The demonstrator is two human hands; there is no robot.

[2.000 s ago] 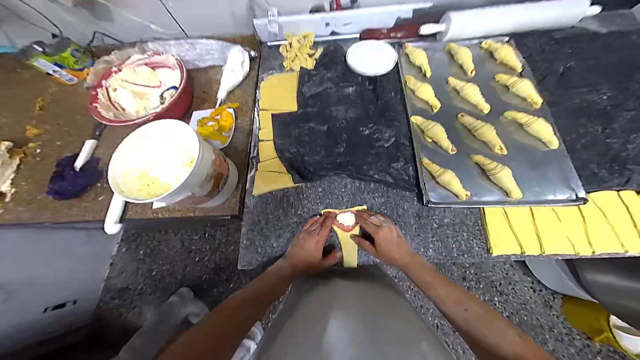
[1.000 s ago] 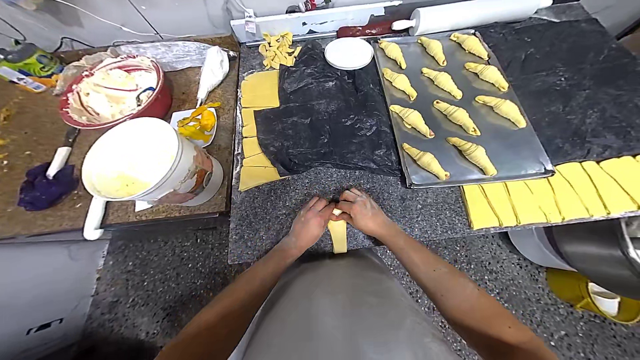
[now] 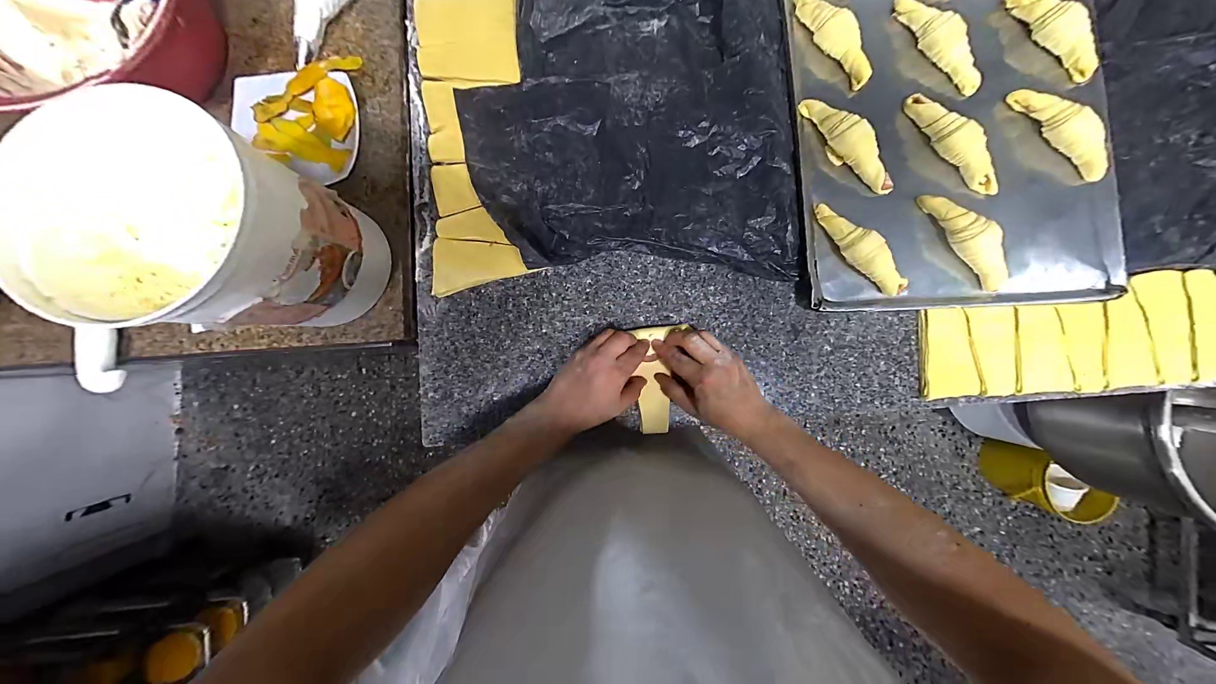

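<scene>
A tapering strip of yellow dough (image 3: 655,404) lies at the front edge of the speckled stone counter (image 3: 570,299), its narrow end toward me. My left hand (image 3: 600,377) grips the wide end of the strip from the left, fingers curled at its upper edge. From the right, my right hand (image 3: 710,377) grips the same end, its fingertips close to those of the left. The fingers cover most of the folded part, so any filling there is hidden. Rolled dough crescents (image 3: 953,142) sit in rows on a metal tray (image 3: 1007,296) at the upper right.
Black plastic sheeting (image 3: 646,171) partly covers dough pieces (image 3: 467,43) behind my hands. More cut dough (image 3: 1035,347) lies at the right. To the left stand a white bucket (image 3: 266,228), a red bowl (image 3: 190,47) and a white dish (image 3: 245,90) with yellow peel-like pieces.
Two seconds ago a whitish filling showed on the dough between my hands; now my fingers cover that end. The view has moved noticeably closer to the counter.
</scene>
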